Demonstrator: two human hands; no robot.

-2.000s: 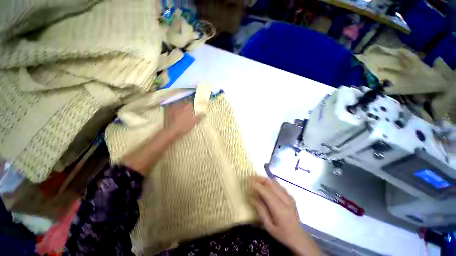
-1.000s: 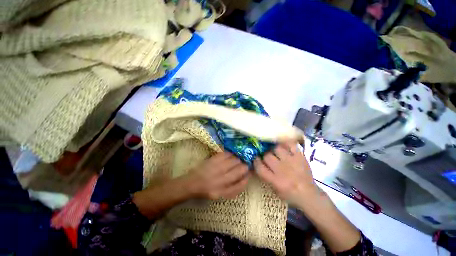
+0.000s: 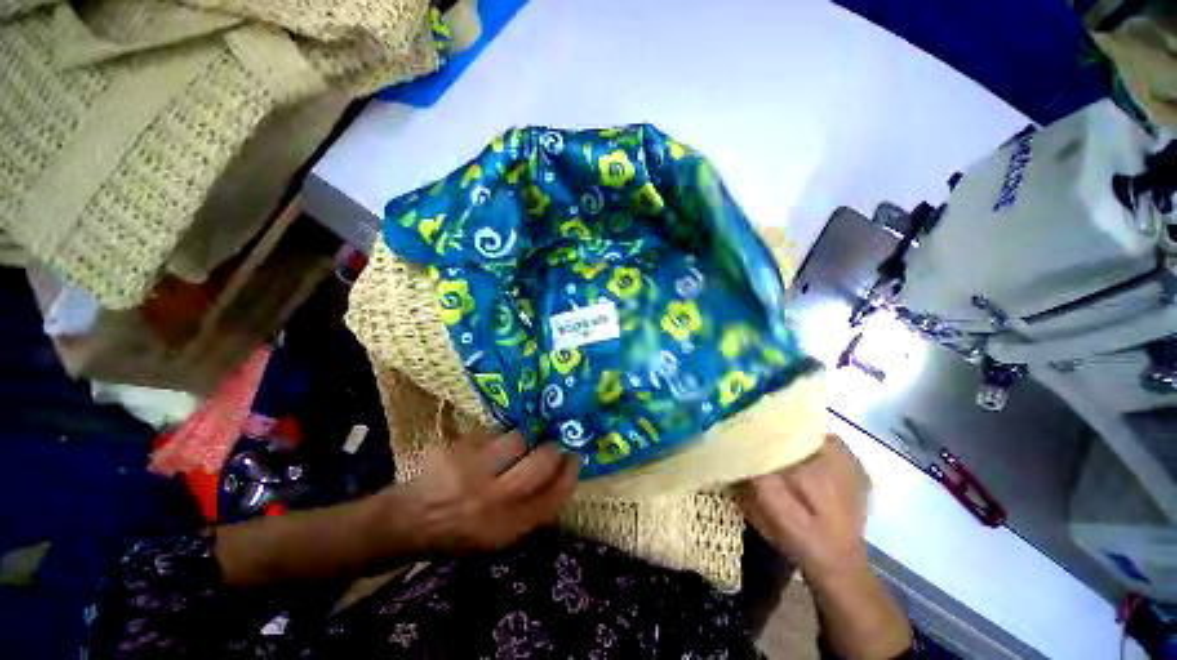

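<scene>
A cream woven bag body (image 3: 407, 322) lies at the table's front edge with its mouth open towards me. Its shiny teal lining (image 3: 633, 277) with yellow flowers and white swirls shows, with a small white brand label (image 3: 585, 324) on it. My left hand (image 3: 497, 487) grips the near mouth edge at the lining's lower left. My right hand (image 3: 813, 505) grips the cream edge band (image 3: 704, 454) near its right end. The fingertips of both hands are partly hidden by the bag.
The white sewing machine (image 3: 1058, 219) stands at right, its needle area (image 3: 883, 351) lit. Red-handled thread snips (image 3: 971, 490) lie on its bed. Stacked cream bags (image 3: 142, 142) heap at upper left beside a blue sheet (image 3: 445, 80). A blue cloth-like surface is beyond the table.
The bag was turned and its mouth opened, so the lining and label now show. My right hand has moved right along the edge, my left hand slightly left. The view has shifted.
</scene>
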